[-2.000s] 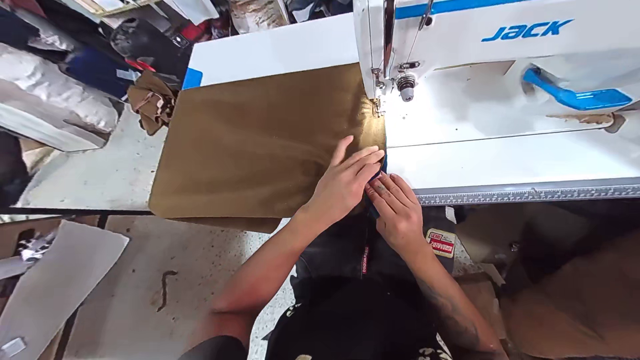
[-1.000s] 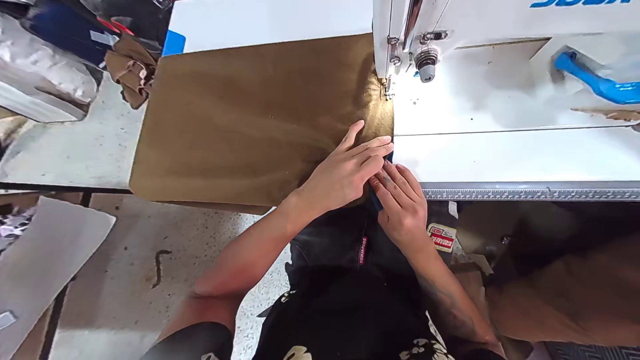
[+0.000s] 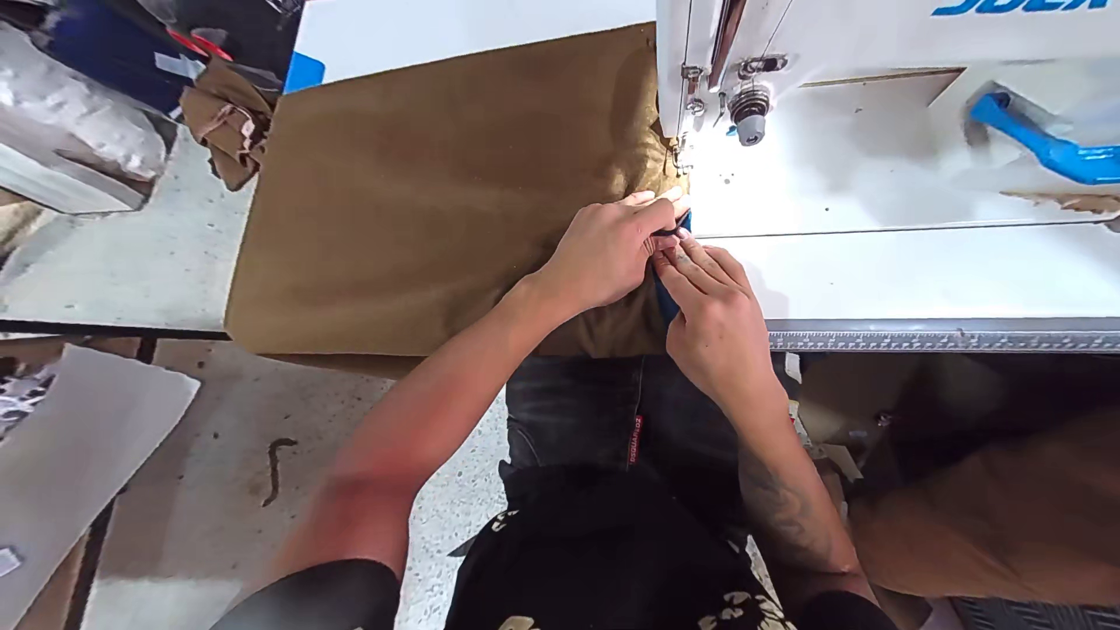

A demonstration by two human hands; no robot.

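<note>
A large piece of brown fabric [image 3: 437, 192] lies on the bed of a Jack sewing machine [image 3: 866, 175], its right edge running under the lit presser foot [image 3: 679, 159]. My left hand [image 3: 617, 245] rests on that edge just below the foot, thumb and fingers pinching the cloth. Close against it, my right hand [image 3: 717, 306] grips the same edge from the right. A strip of dark blue material [image 3: 665, 302] shows along the edge beside my right fingers. The fingertips of both hands meet and partly hide the fold between them.
A blue lever [image 3: 1041, 144] sits at the machine's right. Along the table's front edge runs a measuring scale [image 3: 945, 339]. A crumpled brown cloth [image 3: 229, 122], red-handled scissors [image 3: 201, 44] and a white bundle [image 3: 74, 105] lie at the left. Brown fabric [image 3: 997, 516] hangs at the lower right.
My left hand has gone from lying flatter on the cloth to curled fingers at its edge, nearer the presser foot. The view has shifted somewhat.
</note>
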